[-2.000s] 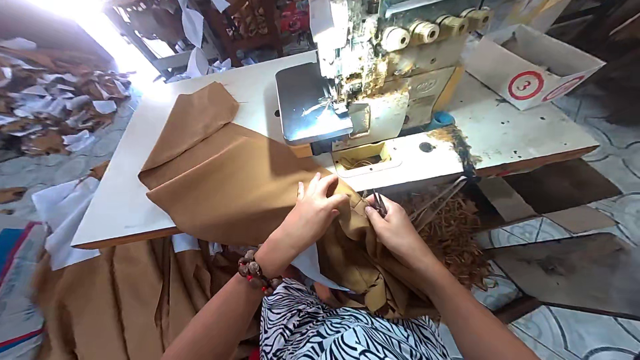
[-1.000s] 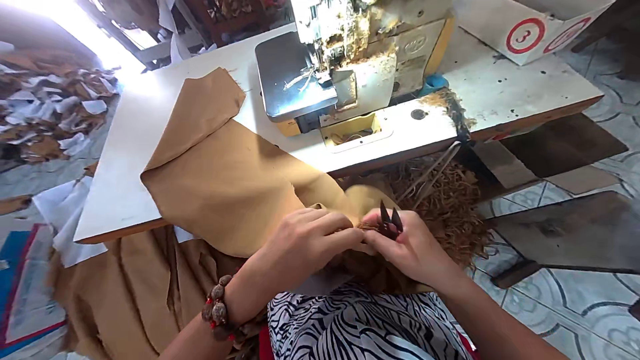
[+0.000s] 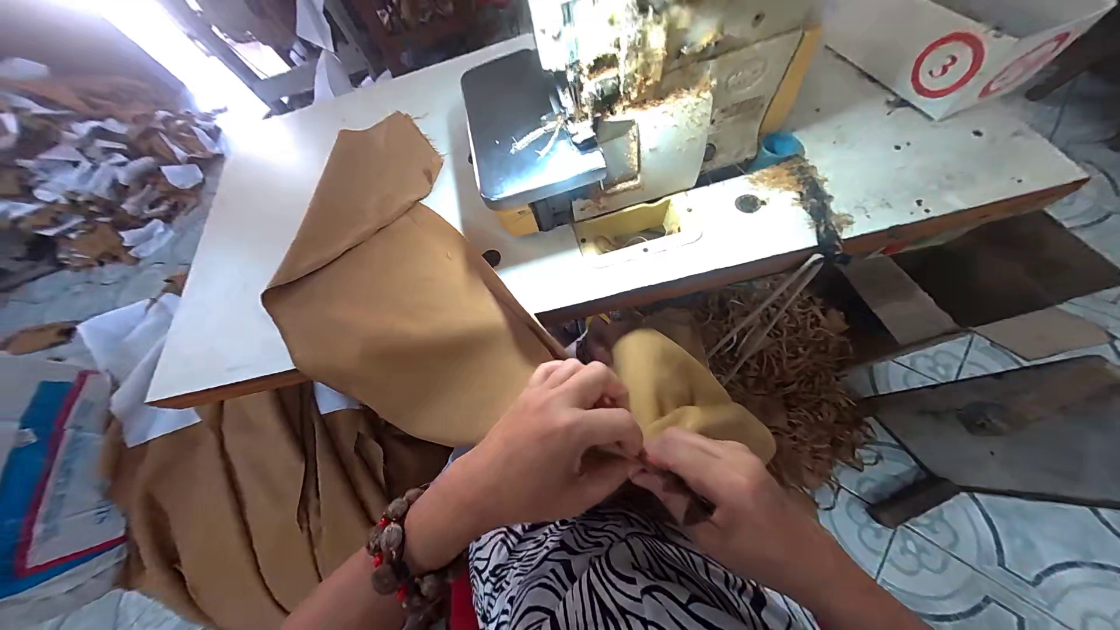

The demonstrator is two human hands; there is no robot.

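Note:
Brown fabric (image 3: 411,306) lies folded over the near edge of the white table and runs down to my lap. My left hand (image 3: 560,429), with a beaded bracelet at its wrist, pinches the fabric between bent fingers. Close against it, my right hand (image 3: 717,481) grips dark thread snips (image 3: 687,499), partly hidden in the palm, while its fingertips meet the fabric edge. A lighter, blurred fold of the cloth (image 3: 674,385) rises beyond both hands. The industrial sewing machine (image 3: 656,105) stands past the table's edge with its lamp lighting the needle area.
A white box (image 3: 927,52) sits at the table's (image 3: 236,245) back right. Brown trimmings (image 3: 787,376) hang below the front edge. More brown fabric (image 3: 227,499) is draped at lower left, near a blue and white sack (image 3: 61,472). Scraps (image 3: 105,175) are heaped on the floor at left.
The snips' blades, raised above my right hand one second ago, now point down within it. Both hands stay close together on the cloth, and a fold has risen beyond them.

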